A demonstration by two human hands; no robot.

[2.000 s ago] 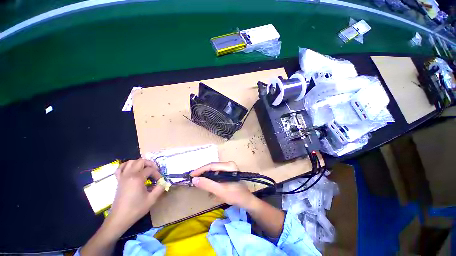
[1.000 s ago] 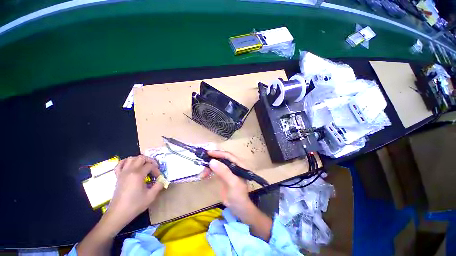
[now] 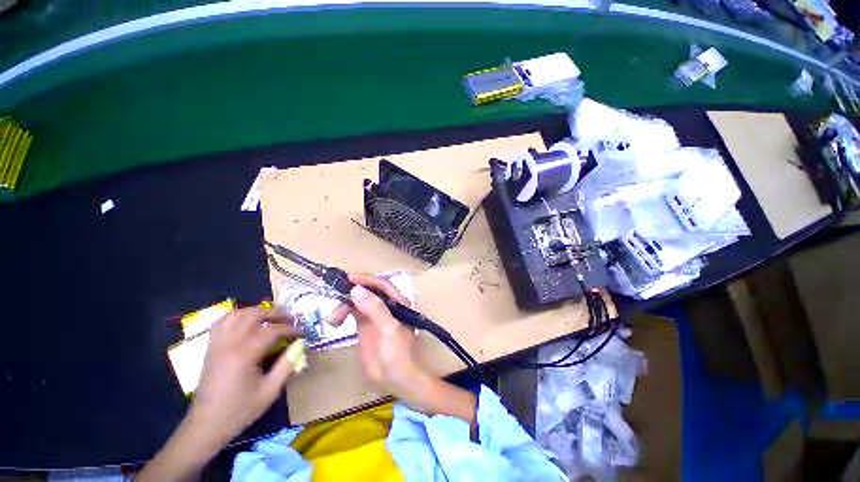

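My right hand (image 3: pixel 382 329) is closed around the black soldering iron (image 3: pixel 332 280), whose thin metal tip points up-left over the tan board. A white housing (image 3: pixel 344 331) lies on clear film at the board's front left, partly hidden by my right hand. The circuit board and fine wires (image 3: pixel 309 317) show at its left end. My left hand (image 3: pixel 238 362), slightly blurred, is curled at that end over a yellow-edged battery cell, mostly hidden under the fingers. A pale yellow piece (image 3: pixel 297 356) is at the thumb tip. More yellow-edged cells (image 3: pixel 191 361) lie left of and under this hand.
A fan (image 3: pixel 413 215) stands tilted on the tan board (image 3: pixel 316 212). Right of it are the black soldering station (image 3: pixel 528 256) with a wire spool (image 3: pixel 554 169) and a bagged-parts heap (image 3: pixel 674 202). Cells and housings (image 3: pixel 495 83) lie on the green belt. Clear bags (image 3: pixel 589 405) are below the bench edge.
The right hand has drawn the iron's tip off the wires at the housing end and moved it up and left. The left hand has stayed there, its fingers shifted slightly. The camera view has shifted a little.
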